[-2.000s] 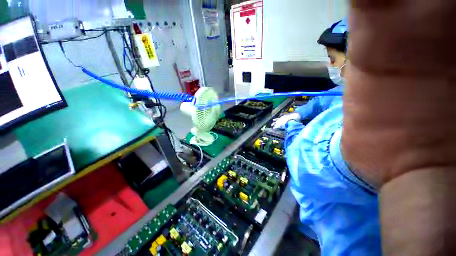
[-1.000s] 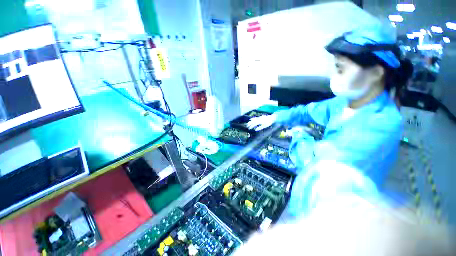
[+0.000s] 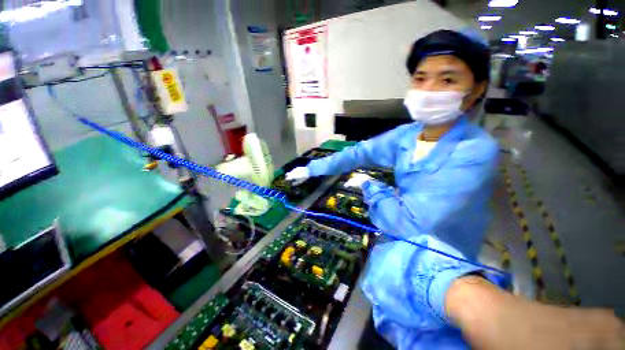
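Observation:
A bare wrist and part of a hand, which looks like my right hand [image 3: 541, 321], reach from a blue sleeve to the lower right edge. The fingers are cut off, so whether they hold anything is hidden. My left hand is not in view. Left of the sleeve, a green circuit board [image 3: 259, 320] with yellow parts lies in a black carrier, cut off by the bottom edge. A second populated board [image 3: 322, 251] lies beyond it. A blue coiled cord [image 3: 205, 172] crosses the view and runs to the sleeve.
A masked person [image 3: 438, 164] in a blue smock stands across the line, white-gloved hands over farther boards and trays. A metal rail [image 3: 223, 280] runs beside the carriers. Left are a green bench [image 3: 103, 191], a monitor [image 3: 20, 130], a red mat [image 3: 133, 314] and a pale fan [image 3: 257, 167].
The bare hand has moved from covering the right side to the lower right. The view has shifted, and the other person now faces this way with one arm reaching to the trays.

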